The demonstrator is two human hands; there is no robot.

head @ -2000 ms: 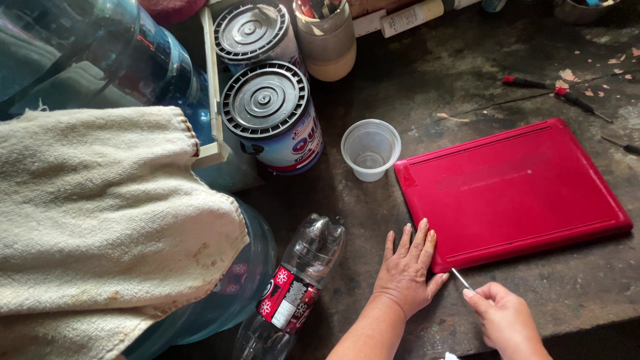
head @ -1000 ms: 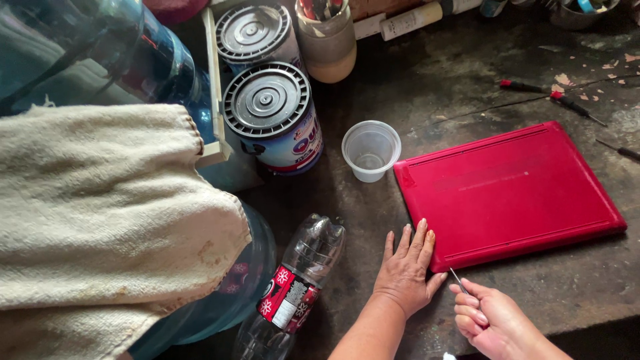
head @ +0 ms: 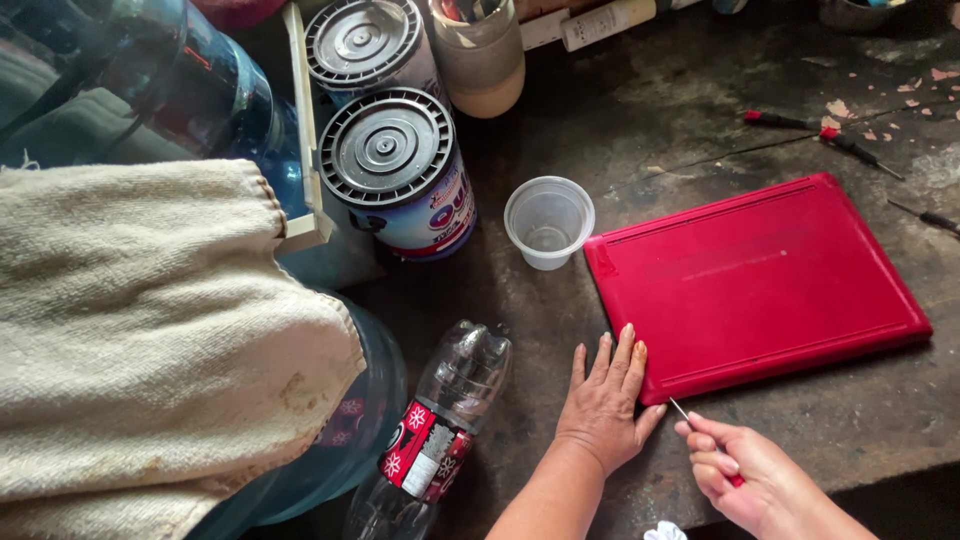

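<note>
A red, flat, laptop-like case (head: 757,285) lies on the dark worktop. My left hand (head: 611,397) is spread with its fingertips and thumb at the case's near left corner. In my right hand (head: 731,461) is a small screwdriver (head: 680,409) with a thin metal shaft and a red part showing; most of its handle is hidden by the fingers. The shaft's tip is at the case's near edge, close to that corner; whether it touches cannot be told. Just beyond the case's far left corner stands a clear plastic cup (head: 549,221).
Small screwdrivers (head: 859,152) lie beyond the case at the right, near pinkish flakes. Lidded tubs (head: 397,172) and a jar of tools (head: 480,64) stand at the back. A plastic bottle (head: 435,427) lies left of my arm, beside a cloth (head: 150,337) over a large blue bottle.
My right hand has shifted its grip on the screwdriver: the fingers are now curled around it, where two seconds ago they pinched it from farther back. My left hand has stayed at the corner.
</note>
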